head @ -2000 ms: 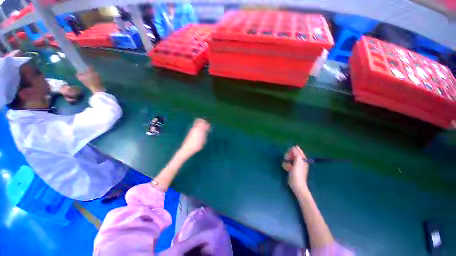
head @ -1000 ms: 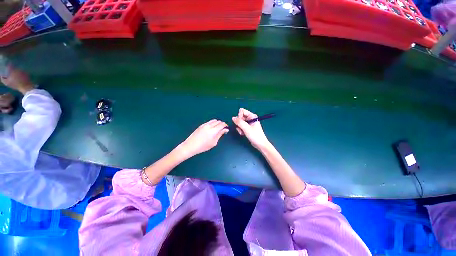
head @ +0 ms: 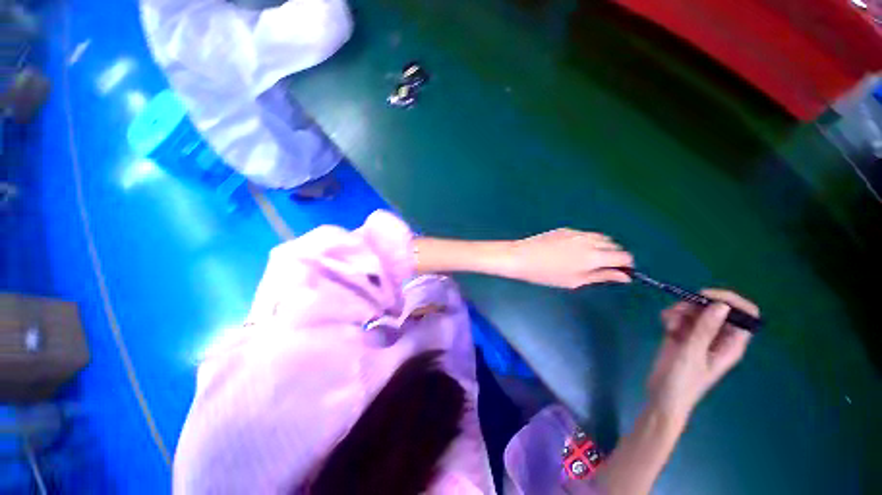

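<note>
My left hand is over the green bench, its fingers closed on a small dark part that is mostly hidden. My right hand is to its right and holds a thin black pen-like tool like a pen. The tool's thin end reaches my left fingertips; its thick end sticks out past my right hand. Two small round black units lie together on the bench, farther up and to the left.
A stack of red trays stands at the top right. A person in a white smock is at the upper left beside a blue stool. A brown box is at the far left. The bench edge runs diagonally below my hands.
The view has turned and tilted. My hands have moved right relative to my body, and the tool now points to my left fingers instead of away at the right.
</note>
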